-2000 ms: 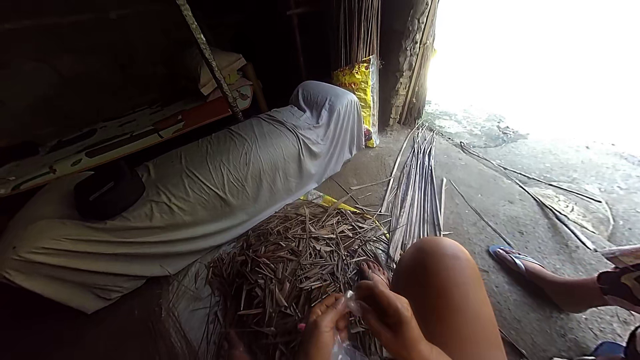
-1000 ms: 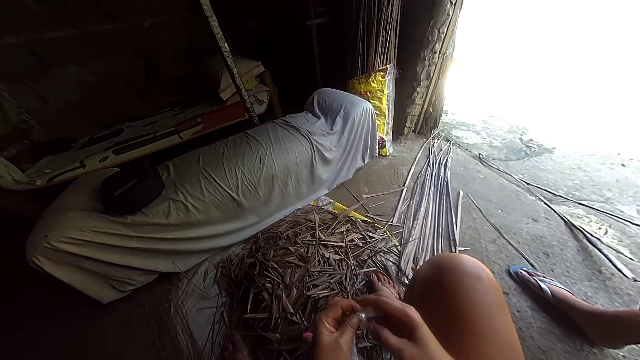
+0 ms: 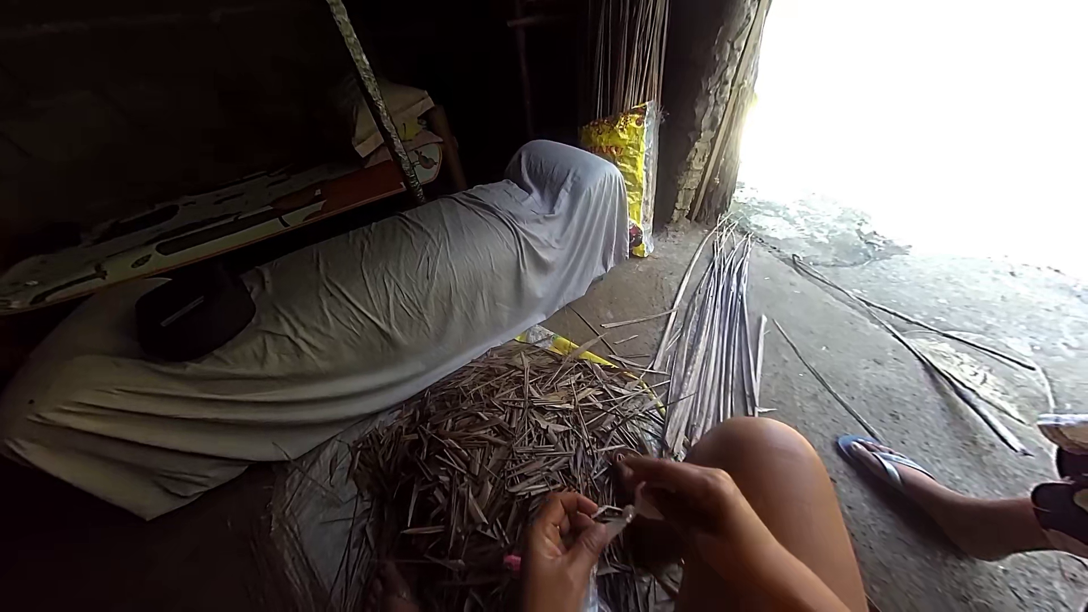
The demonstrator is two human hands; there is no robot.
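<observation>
My left hand (image 3: pixel 565 544) pinches a piece of clear plastic (image 3: pixel 619 518), seemingly a bag, whose lower part hangs below the fingers. Just to its right, my right hand (image 3: pixel 680 493) has its fingers by the plastic's upper end; whether they grip it is hard to tell. Both hands are over the near right side of a pile of dry, cut leaf strips (image 3: pixel 501 425). Something small and pink (image 3: pixel 512 562) shows beside my left hand. My bent knee (image 3: pixel 765 450) rises to the right of the pile.
Behind the pile stretches a long cloth-covered object (image 3: pixel 382 297) with a black item (image 3: pixel 195 314) on it. Long dry stalks (image 3: pixel 710 340) lie on the concrete floor (image 3: pixel 816 357). A yellow sack (image 3: pixel 625 170) stands near the doorway. Another person's foot in a flip-flop (image 3: pixel 884 463) is at right.
My hands were close together around the plastic one second ago; now they are farther apart, with my right hand up and to the right.
</observation>
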